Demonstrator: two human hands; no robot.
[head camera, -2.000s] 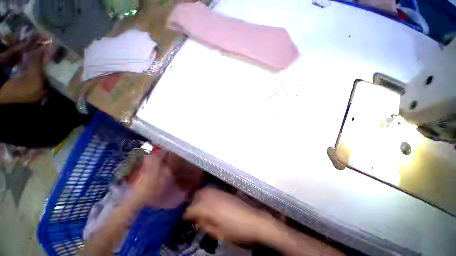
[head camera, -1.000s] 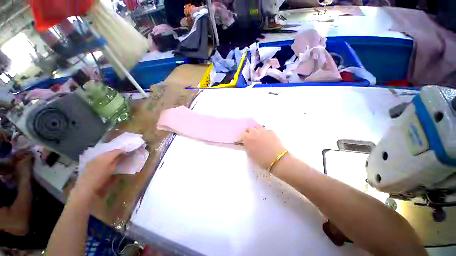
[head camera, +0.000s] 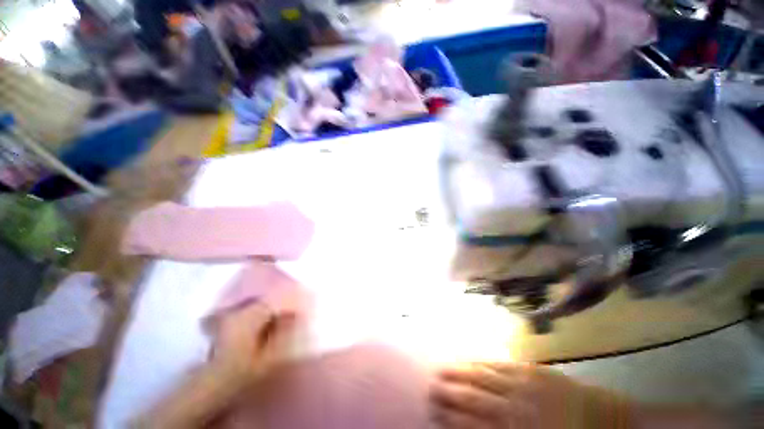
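Observation:
The frame is blurred. My left hand (head camera: 251, 335) is at the lower left of the white table, its fingers closed on a small pink piece (head camera: 258, 289). A larger pink fabric piece (head camera: 343, 390) lies between my hands at the bottom edge. My right hand (head camera: 494, 395) lies at the right edge of that piece, fingers over or beside it; its grip cannot be made out. The pink strips (head camera: 222, 232) lie flat beyond my left hand. The sewing machine head (head camera: 544, 184) stands at the right, with its needle area (head camera: 536, 306) above the bed.
White cut pieces (head camera: 59, 323) lie on the brown board (head camera: 142, 180) at the left. Behind the table are a blue tray of scraps (head camera: 444, 71) with a yellow edge (head camera: 219, 134) beside it. A green object (head camera: 38, 226) is at the far left.
The view has swung right and closer to the machine. My left hand has left the white pieces and my right hand the pink strips; both are now at other pink pieces nearer me.

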